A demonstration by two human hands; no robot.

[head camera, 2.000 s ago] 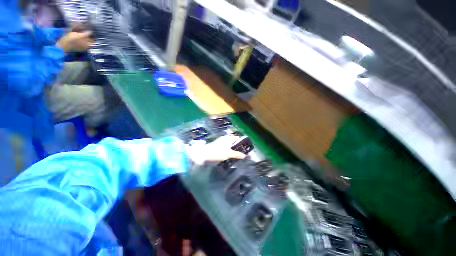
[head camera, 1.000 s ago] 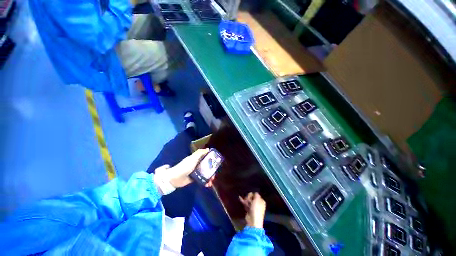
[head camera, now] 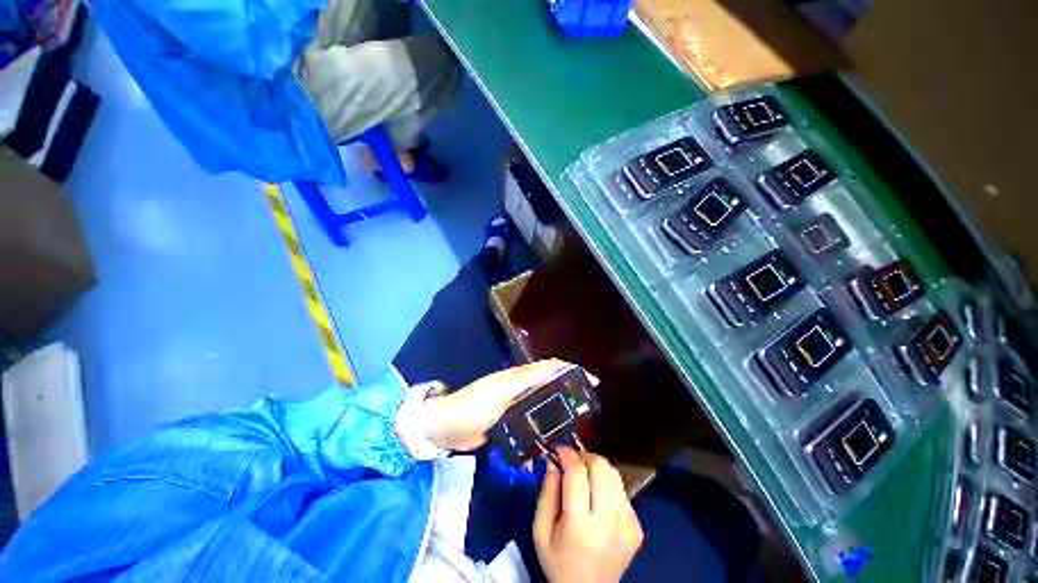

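A black device housing (head camera: 551, 417) with a pale square outline on its face is held over the lap. My left hand (head camera: 472, 412) comes from the left and grips it along its far side and edge. My right hand (head camera: 586, 518) is at its near edge, fingertips together. A thin dark thing seems to be between those fingertips, too small to identify. A clear blister tray (head camera: 728, 333) on the green bench holds several similar housings; one pocket shows a fainter shape.
More trays (head camera: 968, 456) lie at the right. A blue parts bin (head camera: 590, 14) and a cardboard sheet (head camera: 728, 46) are at the far bench. A small blue item (head camera: 851, 558) is at the near tray corner. An open cardboard box (head camera: 512, 298) is below the bench edge. A person in blue (head camera: 245, 80) sits ahead-left.
My left hand went from the tray to the lap with a housing. My right hand, earlier apart from it, has come up against the housing. The housing's outlined face now shows. The view has shifted.
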